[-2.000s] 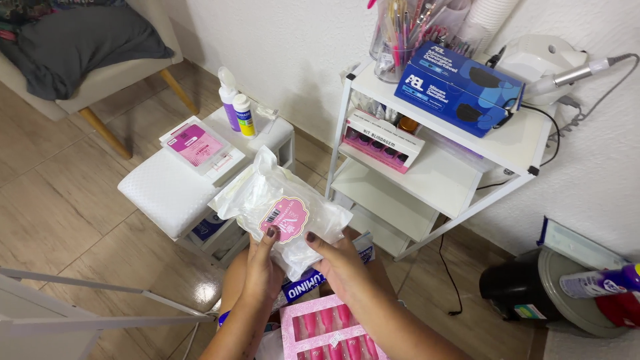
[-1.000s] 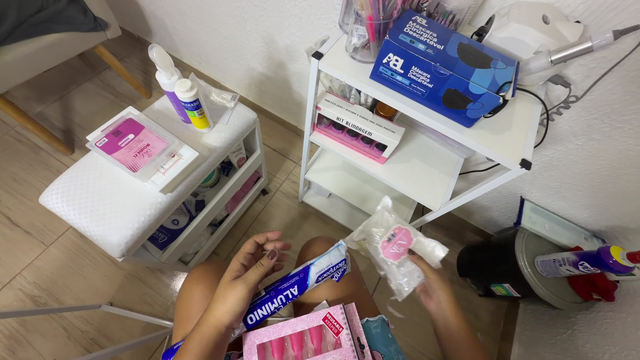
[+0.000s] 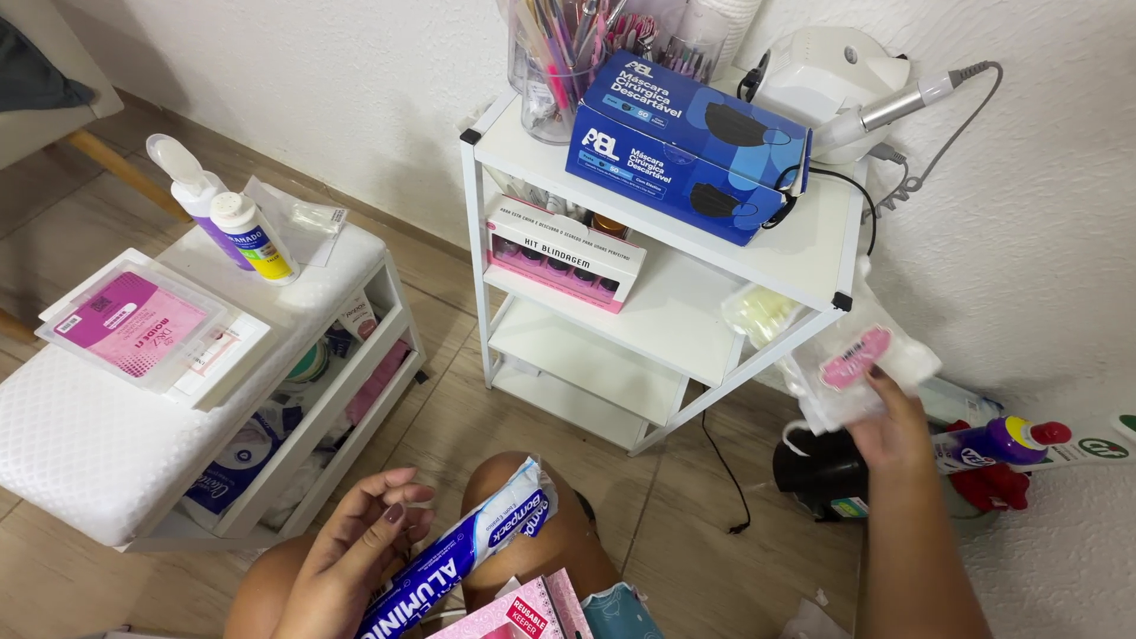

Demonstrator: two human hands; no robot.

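My right hand (image 3: 895, 426) grips a clear plastic packet with a pink label (image 3: 856, 355), held out beside the right end of the white shelf cart. My left hand (image 3: 368, 532) hovers over my lap, fingers apart and holding nothing. Close beside it, a blue roll pack of aluminium foil (image 3: 461, 559) lies across my thighs. A pink box marked as a reusable keeper (image 3: 524, 612) rests on my lap, partly cut off by the lower edge of the view.
The white shelf cart (image 3: 781, 266) carries a blue box of surgical masks (image 3: 688, 146), brushes in a clear holder and a white nail drill unit (image 3: 830, 75). Left stands a padded white stool (image 3: 62, 444) with bottles and a plastic case. A black bin (image 3: 821, 470) stands at right.
The packet was in both hands at first; my left hand has let go, and my right hand has carried it to the right, beside the cart. The view has shifted.
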